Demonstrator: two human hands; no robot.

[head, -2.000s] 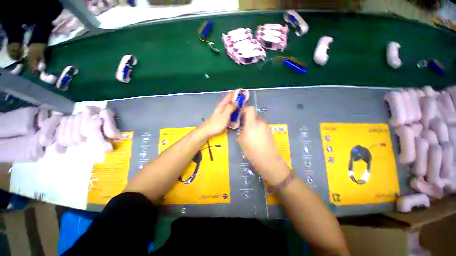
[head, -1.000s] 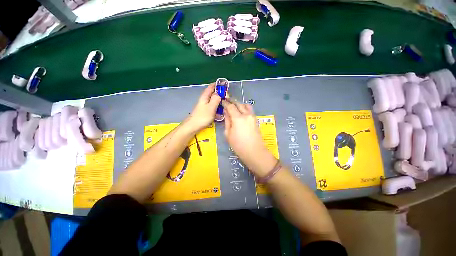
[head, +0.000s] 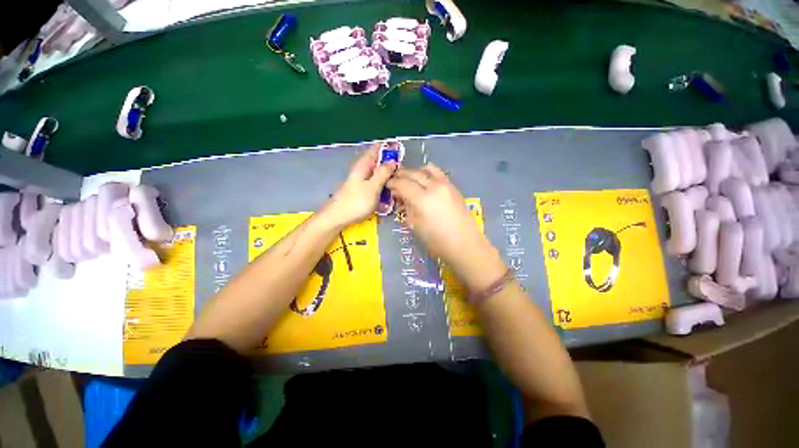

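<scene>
A pale pink housing shell (head: 391, 149) is held upright over the grey printed sheet, near the belt's edge. Its open side shows a bright blue battery cell (head: 388, 159) inside. My left hand (head: 357, 194) grips the shell from the left, with the thumb on the blue part. My right hand (head: 429, 203) is at the shell's lower right side with its fingers curled in. Its fingertips overlap the shell, and whether they pinch anything is hidden. A wristband is on my right wrist.
The green belt (head: 219, 83) beyond carries clustered pink inner parts (head: 350, 66), wired blue batteries (head: 440, 96) and scattered pink housings (head: 491, 67). Pink housings are stacked left (head: 83, 229) and heaped right (head: 740, 206). An open cardboard carton (head: 631, 385) is at lower right.
The belt parts have shifted left relative to the bench. The camera view has also shifted. My left hand still holds the shell; my right fingers have changed position slightly beside it.
</scene>
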